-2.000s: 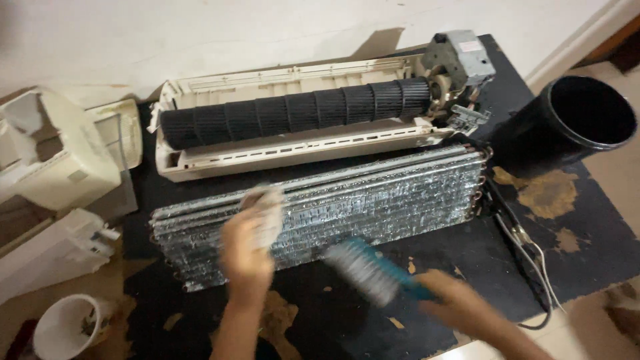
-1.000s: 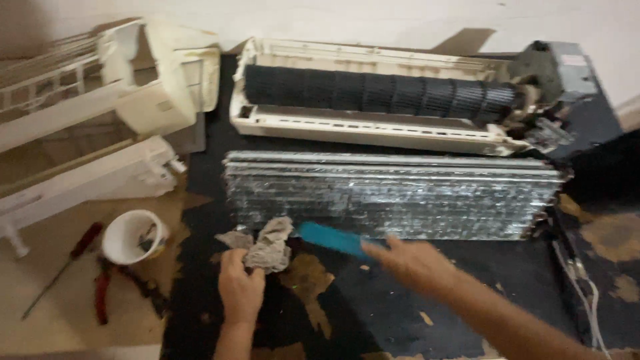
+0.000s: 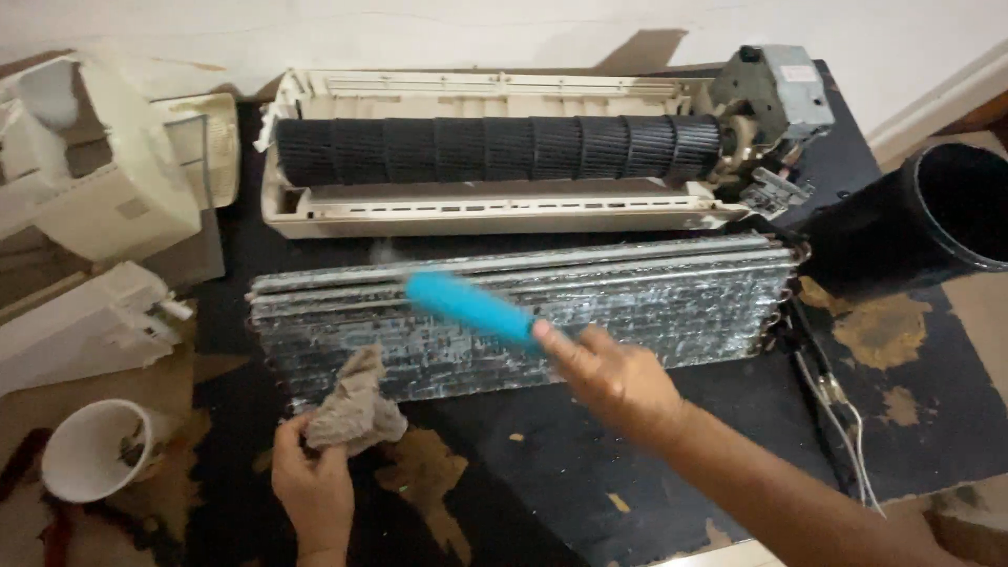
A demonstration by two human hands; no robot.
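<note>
My right hand (image 3: 618, 378) grips a blue brush (image 3: 472, 311) by its handle, blurred by motion, over the finned evaporator coil (image 3: 535, 323) of an air conditioner. Its bristles are not visible. In my left hand (image 3: 315, 472) is a crumpled greyish rag (image 3: 358, 409), at the coil's lower left corner. The coil lies on a black tabletop with worn patches. Behind it is a cream plastic air conditioner chassis (image 3: 504, 209) that holds a black cross-flow fan (image 3: 504, 150), with a grey metal motor or control housing (image 3: 780, 90) at its right end.
Cream plastic housing parts (image 3: 126, 181) and a white plastic piece (image 3: 94, 331) lie at the left. A white cup (image 3: 94, 453) with small items stands lower left. At the right are a black bin (image 3: 874, 220) and loose cables (image 3: 839, 417). A wall runs along the back.
The blue brush has moved from beside the rag, just below the coil, to over the coil's face. My left hand still holds the rag. The view has shifted.
</note>
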